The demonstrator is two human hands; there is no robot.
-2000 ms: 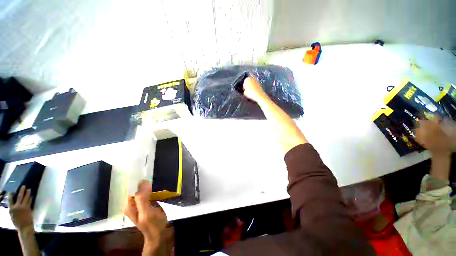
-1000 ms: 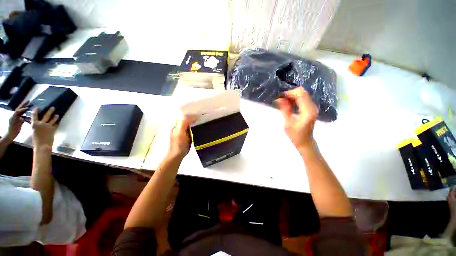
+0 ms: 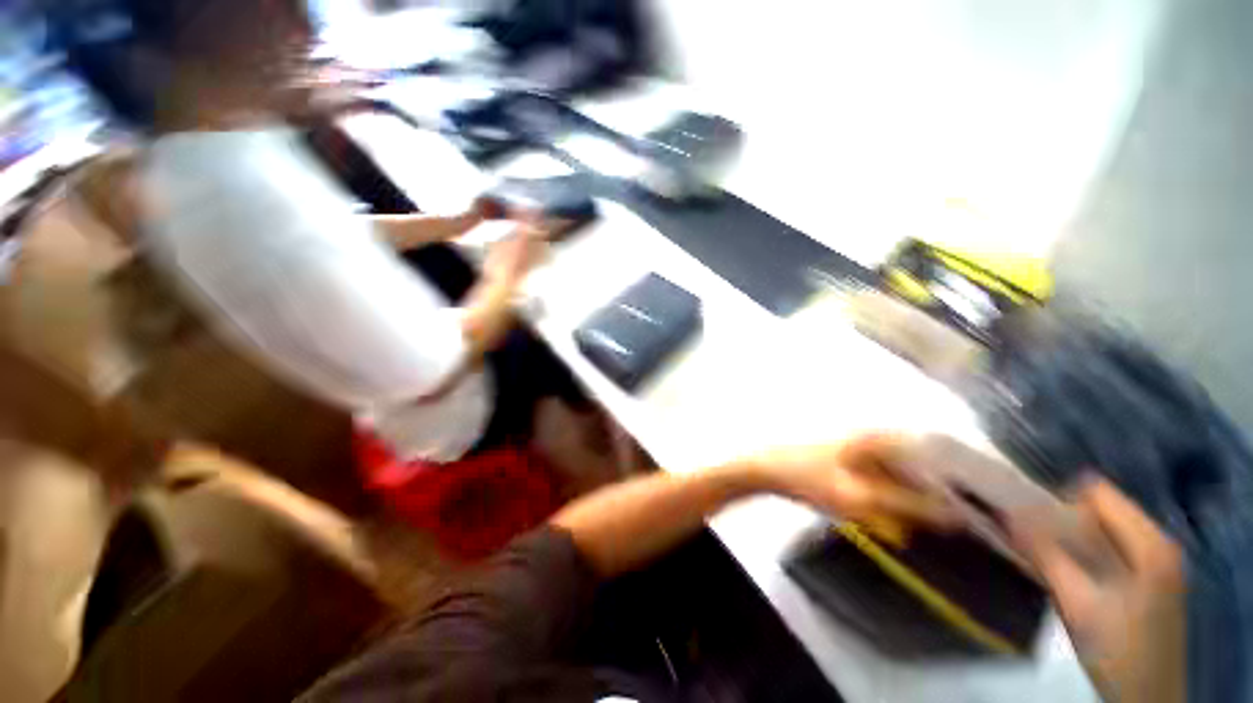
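Observation:
The picture is strongly blurred. The black outer carton with a yellow stripe sits at the table's front edge at the lower right, its pale flap raised. My left hand is on the carton's flap side, fingers bent over it. My right hand is at the other end of the pale flap, fingers against it. Whether a small piece is in its fingertips cannot be told. A plain black inner box lies on the table to the left of the carton.
A person in a white top sits at the left, hands on a dark box. A stack of flat cartons and a dark plastic bag are at the right. A grey-black box stack stands at the back.
The view has swung left, bringing the neighbour into the picture. My right hand has moved from beside the bag to the carton's pale flap. My left hand remains at the carton.

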